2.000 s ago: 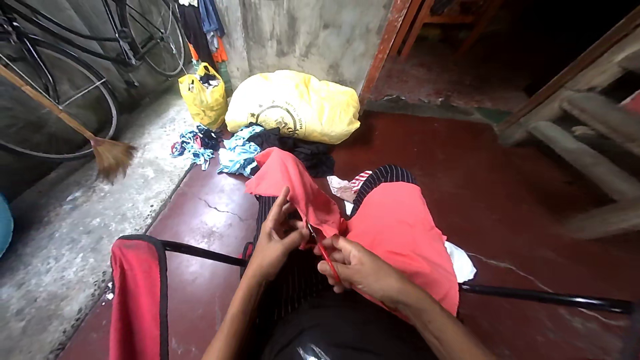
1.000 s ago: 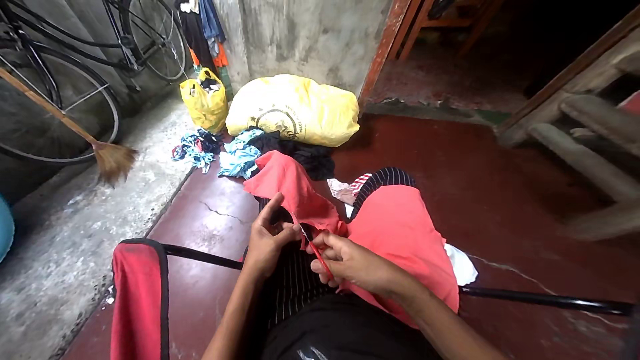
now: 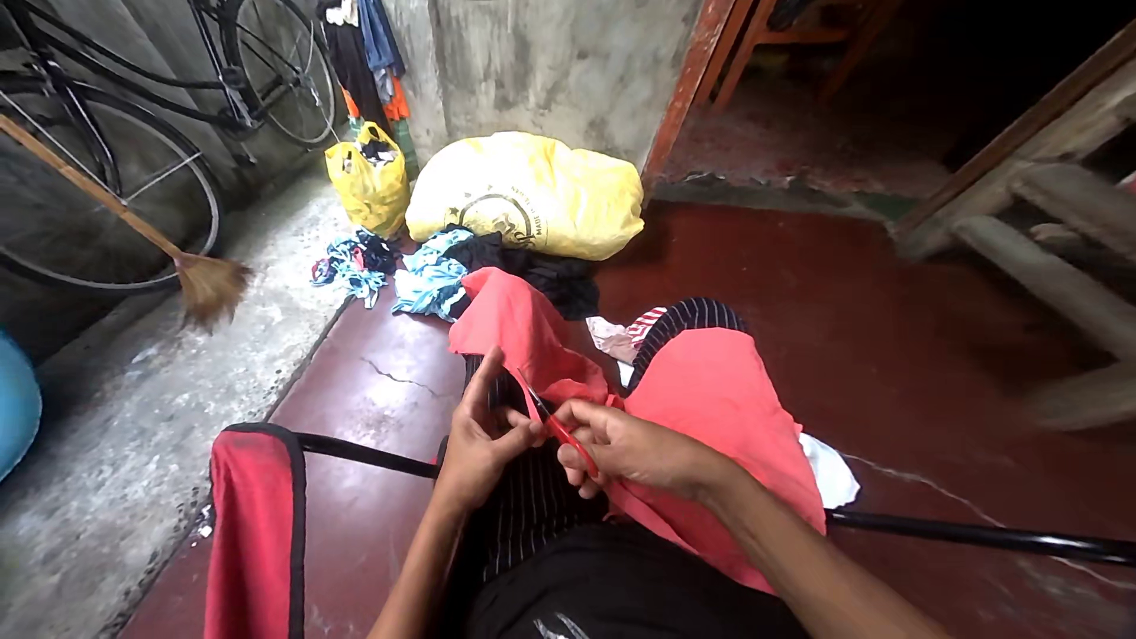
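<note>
Coral-pink fabric [image 3: 719, 390] lies over both thighs, on dark pinstriped trousers [image 3: 532, 515]. My right hand [image 3: 621, 444] holds small scissors with red handles [image 3: 568, 437], their metal blades pointing up and left at the cloth's edge. A narrow strip of the same cloth runs down beside the blades to my left hand [image 3: 488, 435], which pinches its end between thumb and a finger, the index finger raised. Whether the blades are fully closed is hard to tell.
Beyond my knees lie blue patterned cloth scraps [image 3: 430, 280], black cloth [image 3: 564, 280], a stuffed yellow sack [image 3: 532, 191] and a yellow plastic bag [image 3: 368, 182]. A broom [image 3: 209, 280] leans by a bicycle [image 3: 160, 177] at left. Wooden rungs [image 3: 1047, 266] stand at right.
The scissors and both hands have shifted slightly along the cloth's edge. My left hand, its thumb and index finger spread two seconds ago, now pinches a strip near the blades.
</note>
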